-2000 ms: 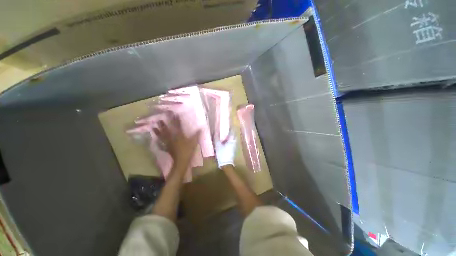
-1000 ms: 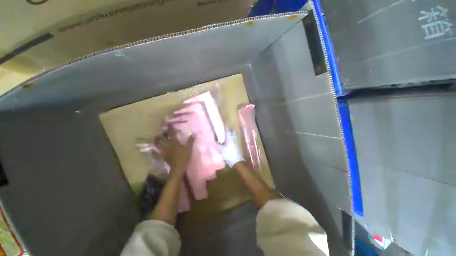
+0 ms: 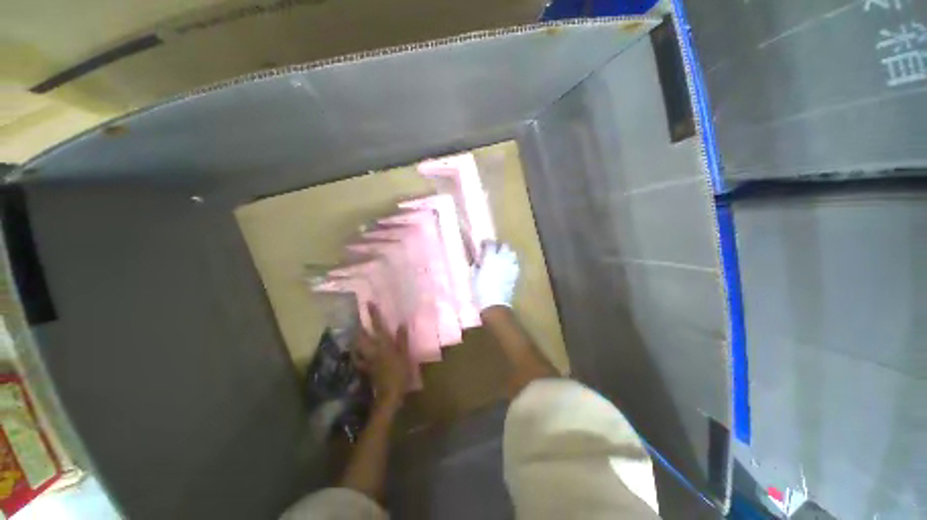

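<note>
Several pale pink strips [image 3: 412,274] in clear, shiny bags lie fanned and overlapping on the tan cardboard liner [image 3: 290,223] in a deep grey box [image 3: 142,335]. My left hand [image 3: 384,350], bare, lies on the lower left strips with its fingers apart. My right hand [image 3: 496,276], in a white glove, has its fingers on the lower end of a bagged pink strip [image 3: 471,198] at the right of the fan. That strip reaches higher than the others. The fingertips are partly hidden. A black crumpled item [image 3: 338,381] lies left of my left hand.
The grey box walls [image 3: 630,234] with dark handle slots [image 3: 671,81] stand around my arms. A brown carton [image 3: 305,46] is beyond the far wall. Grey boxes with blue edges [image 3: 833,305] stand at the right. A red printed item [image 3: 25,442] shows at the lower left.
The strip that lay apart near the right wall is gone from there; one now lies at the fan's right under my gloved hand. The fanned strips are spread more evenly. My left hand has moved lower.
</note>
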